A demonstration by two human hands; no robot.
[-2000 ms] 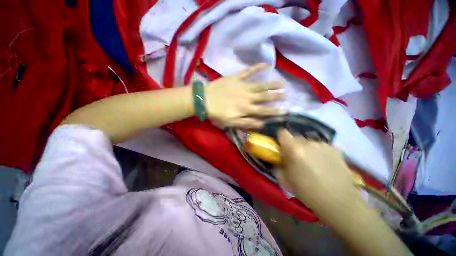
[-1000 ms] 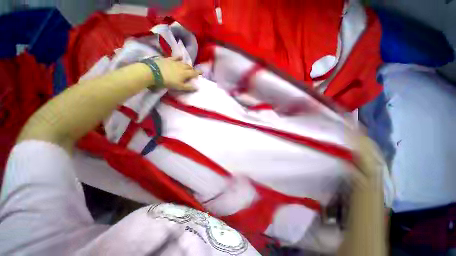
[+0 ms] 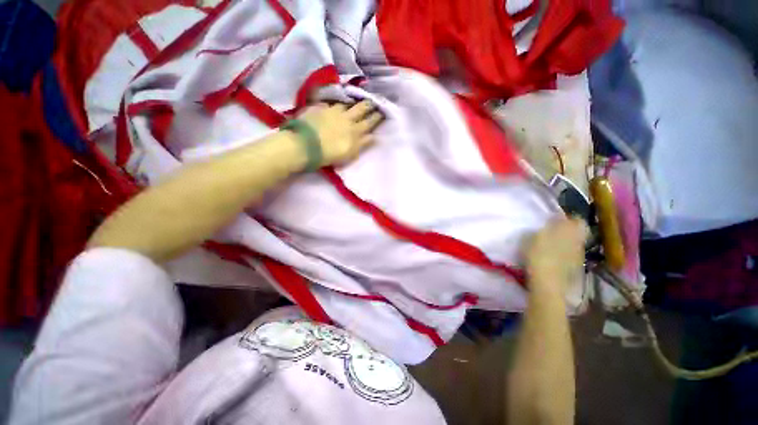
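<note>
The garment (image 3: 432, 183) lies inside out in front of me, white backing crossed by narrow red strips, with folds bunched at the upper left. My left hand (image 3: 345, 133), with a green bangle at the wrist, lies on the white backing with its fingers spread. My right hand (image 3: 555, 249) is blurred and closed on the right edge of the garment. The iron (image 3: 609, 220) stands at the right table edge beside my right hand, its yellow-orange handle showing and no hand on it.
A pink pad (image 3: 627, 224) lies by the iron. The cord (image 3: 665, 361) runs off to the lower right. White and blue cloth (image 3: 706, 124) is stacked at right. Red garments (image 3: 25, 207) hang at left, and red fabric (image 3: 474, 41) lies at the far side.
My right hand has let go of the iron, which now stands at the right edge. The garment has been turned and spread, more white backing showing. My left hand has shifted on the cloth.
</note>
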